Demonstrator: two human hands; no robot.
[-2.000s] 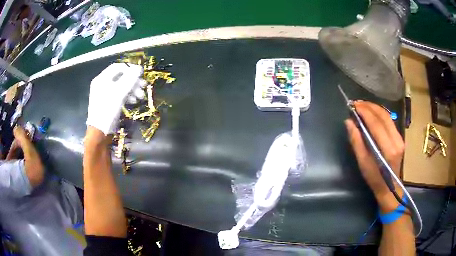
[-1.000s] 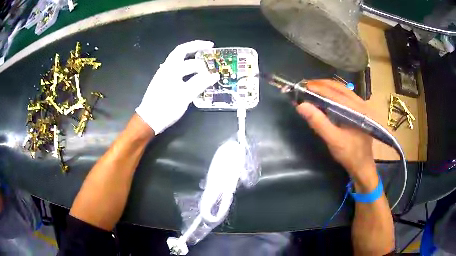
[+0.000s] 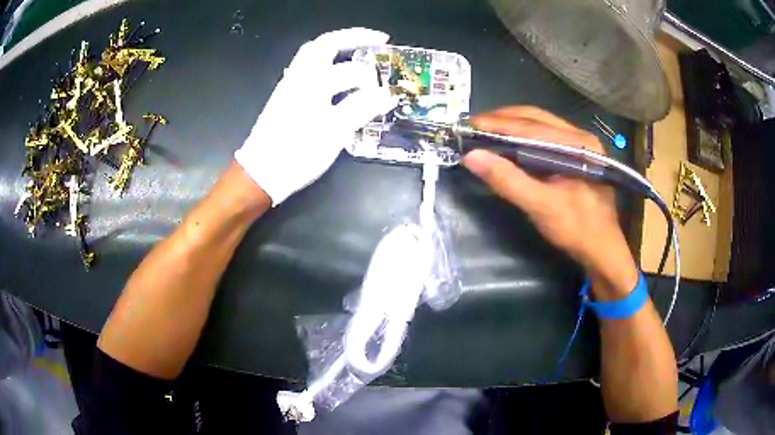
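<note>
The white power strip housing lies open on the dark mat, with a green circuit board inside. My left hand, in a white glove, is at the housing's left side with fingertips inside it. Whether they pinch a brass strip is hard to tell. My bare right hand holds the soldering iron from the right, its metal end over the lower part of the housing; the tip is hard to make out. The white power cord runs down from the housing, coiled in a clear plastic bag.
Brass contact strips lie piled at the left. The fume extractor hood hangs at the upper right. The cardboard tray at the right holds a black stand and brass strips. A blue wrist strap trails a thin cord.
My gloved left hand has gone from the brass pile to the housing. My right hand has brought the iron leftward, and its metal end is now over the housing. The view has shifted.
</note>
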